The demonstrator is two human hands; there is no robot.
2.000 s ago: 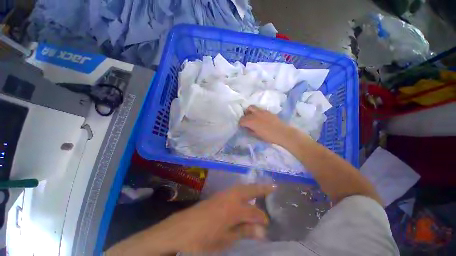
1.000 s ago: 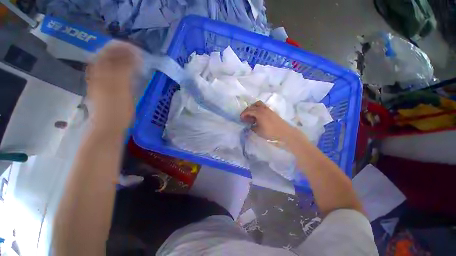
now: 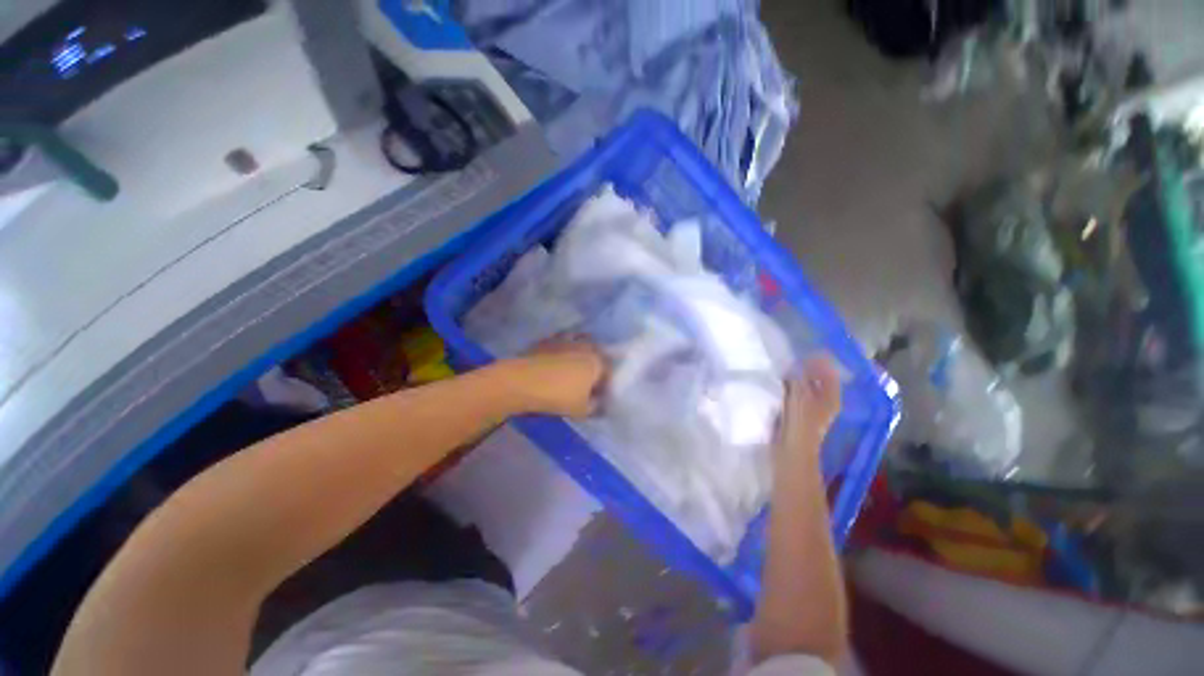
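Note:
A blue plastic basket (image 3: 555,442) with lattice sides holds white cut garment pieces (image 3: 621,258), heaped and blurred. My left hand (image 3: 570,376) is in the basket at the near left side of the white pieces, its fingers hidden against the cloth. My right hand (image 3: 811,396) is at the right side of the pieces, near the basket's right wall, blurred, with its fingertips against the cloth. Whether either hand grips cloth cannot be told. A pale blue-grey patch of cloth lies over the white pieces between the hands.
The white sewing machine table (image 3: 185,284) with a blue edge is at left. Black scissors (image 3: 429,132) lie on it. Light blue garment pieces (image 3: 660,60) are heaped behind the basket. A clear plastic bag (image 3: 970,409) and yellow and red cloth are at right. White pieces lie on the floor.
My left hand has come from over the machine table down into the basket. My right hand has moved to the right side of the pieces. The view has turned, so the basket appears tilted.

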